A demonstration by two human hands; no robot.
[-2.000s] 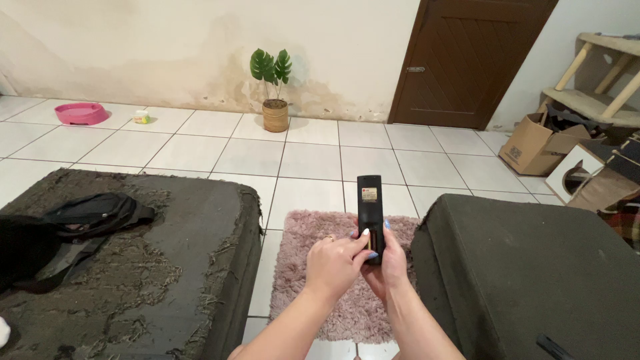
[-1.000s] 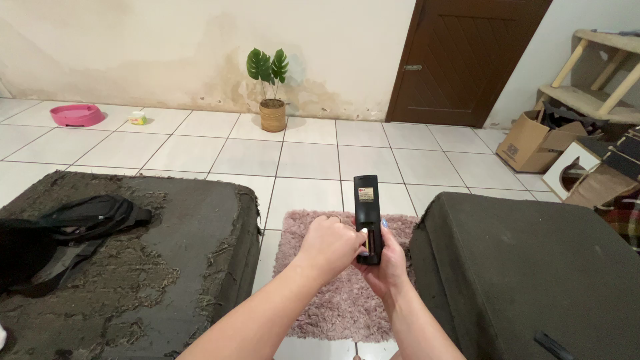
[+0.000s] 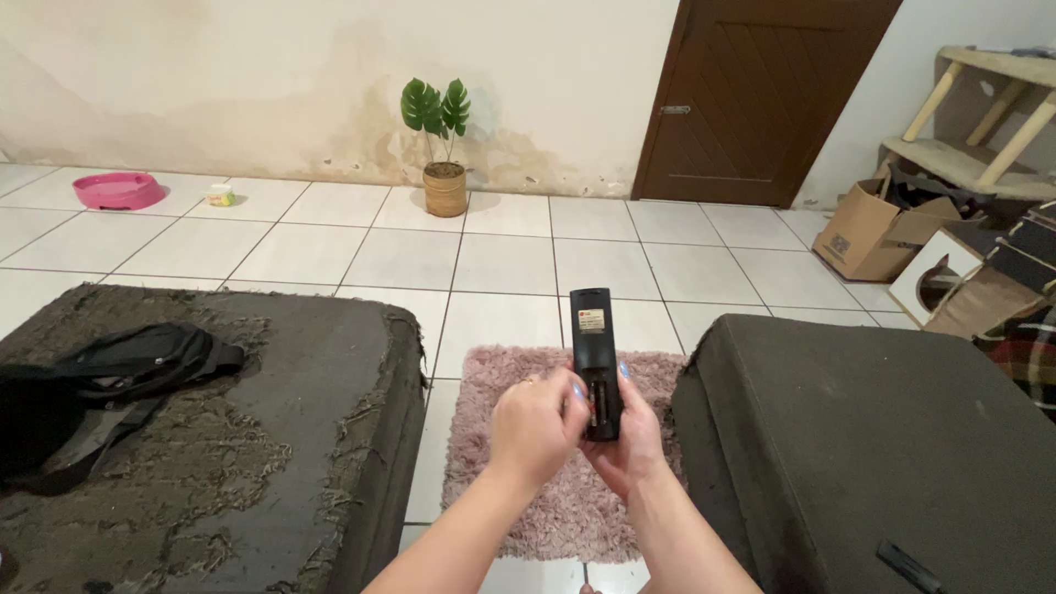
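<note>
A black remote control is held upright, back side toward me, with a label near its top and its battery compartment uncovered at the lower end. My right hand grips its right side and lower end. My left hand is at the compartment's left edge, thumb and fingers bent together; a battery shows beside the fingertips, and whether they pinch it I cannot tell. At the lower right, a small black cover lies on the dark cushioned seat.
A pink shaggy rug lies below my hands between a frayed dark seat and a smoother one. A black bag rests on the left seat. Beyond are a potted plant, pink basin and cardboard box.
My left fingers have shifted at the battery compartment, and more of its inside shows now. My right hand still holds the remote.
</note>
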